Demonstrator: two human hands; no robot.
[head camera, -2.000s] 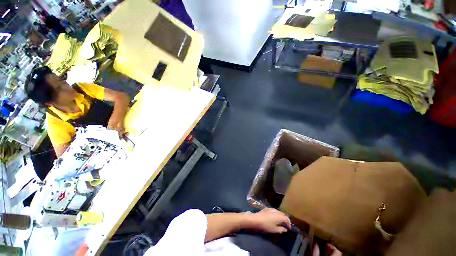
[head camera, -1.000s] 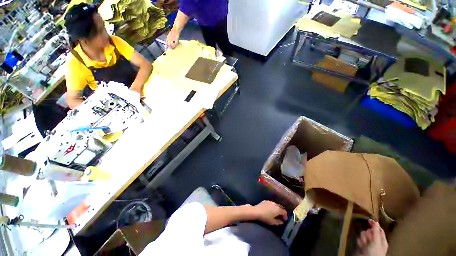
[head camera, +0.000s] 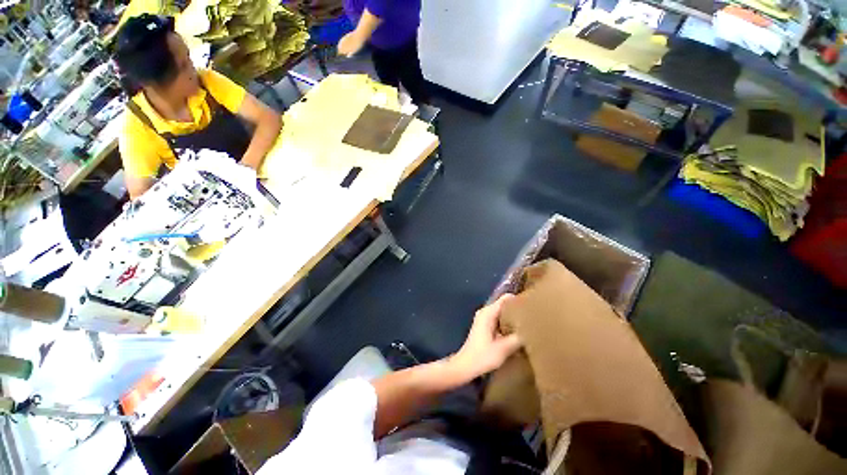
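A brown tote bag (head camera: 604, 357) lies in front of me at the lower right, tilted, its dark opening towards the bottom edge of the picture. My left hand (head camera: 490, 341) grips the far left corner of the bag, fingers behind the fabric. Narrow strap parts show at both sides of the opening. My right hand is not in view. More brown bags (head camera: 757, 422) lie at the right on the dark green tabletop (head camera: 692, 301).
An open scrap box (head camera: 631, 269) stands beyond the bag. A long pale bench (head camera: 279, 264) with a sewing machine (head camera: 139, 264) runs along the left, where a person in yellow sits. Another person in purple stands at the back. Yellow cut panels (head camera: 752, 186) are stacked at right.
The bag has been turned and moved left, its opening now towards the bottom edge. My left hand has risen and taken hold of its corner. My right hand has left the view.
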